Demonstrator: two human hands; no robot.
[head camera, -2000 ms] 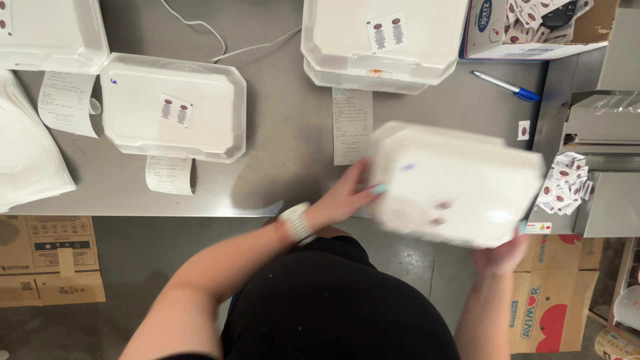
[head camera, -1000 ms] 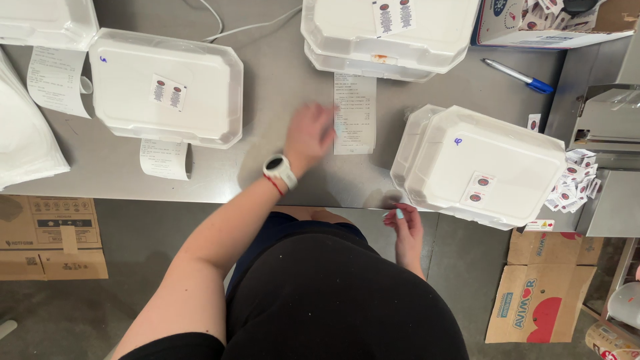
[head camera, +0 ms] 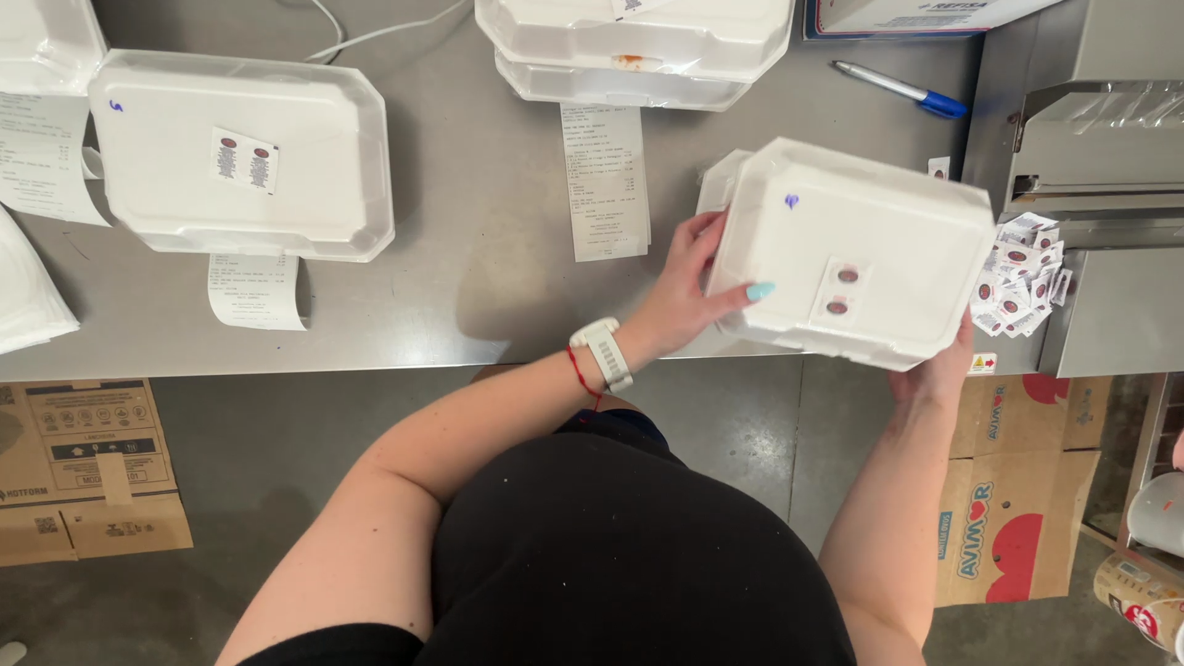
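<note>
Both my hands hold a white foam takeout container (head camera: 888, 222) wrapped in clear film, tilted over the right part of the steel counter. My left hand (head camera: 689, 287) grips its left side, thumb on top. My right hand (head camera: 939, 365) is under its lower right corner, partly hidden. The lid bears a blue pen mark and a small printed sachet (head camera: 837, 291). Behind its left side, part of another container (head camera: 721, 180) shows. To the left lie a paper receipt (head camera: 606, 185) under stacked containers (head camera: 638, 42), and another container (head camera: 245, 153) with a sachet on top and a receipt (head camera: 257, 291) beneath.
A blue-capped marker pen (head camera: 902, 90) lies near a cardboard box (head camera: 925, 17) at the back right. Loose sachets (head camera: 1017, 277) are piled by a metal unit (head camera: 1119, 310). A white cable (head camera: 398, 35) runs across the back. White bags (head camera: 28, 287) lie at the left edge.
A second ago the container stood on the counter at the right with neither hand holding it; now both hands hold it, tilted. My left hand has moved right, away from the middle receipt.
</note>
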